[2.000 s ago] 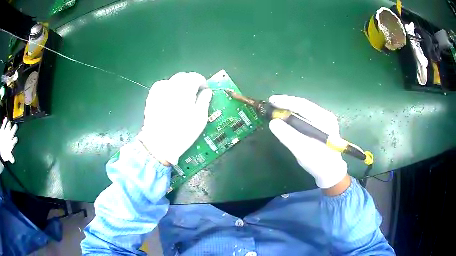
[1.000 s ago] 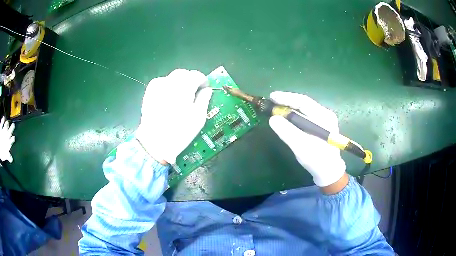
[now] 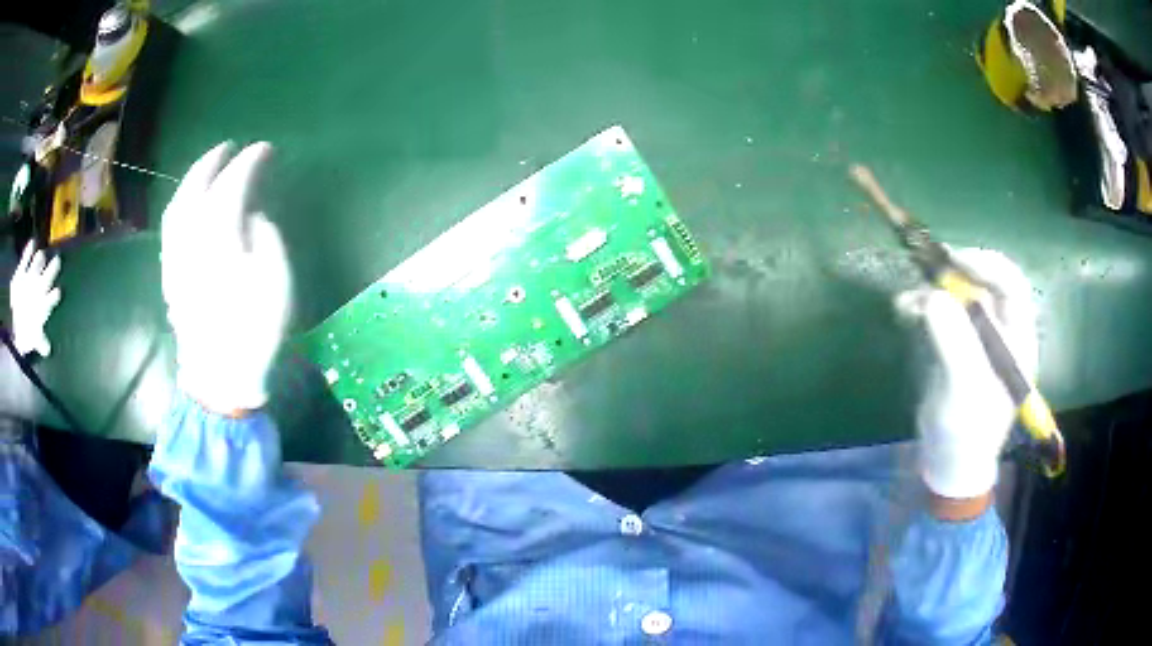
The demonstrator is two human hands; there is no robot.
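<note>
A green circuit board (image 3: 512,297) lies slanted on the bench mat, fully uncovered, with white connectors and black chips along its near side. My gloved left hand (image 3: 225,278) is left of the board, not touching it. A thin solder wire (image 3: 120,163) runs from the left tool box to this hand's fingers; its end is hidden by the hand. My gloved right hand (image 3: 975,360), slightly blurred, holds the black and yellow soldering iron (image 3: 941,268) well right of the board. The iron's tip points up and left, clear of the board.
The green mat (image 3: 708,416) has a curved near edge. A black tray (image 3: 137,152) with yellow items stands at left. At right are a yellow tub (image 3: 1004,63) with a crusty rim and another black tray (image 3: 1084,164). Another person's gloved hand (image 3: 34,297) and blue sleeve are at far left.
My left hand has moved off the board to the left. My right hand has moved right with the iron, whose tip has left the board. The whole board now shows.
</note>
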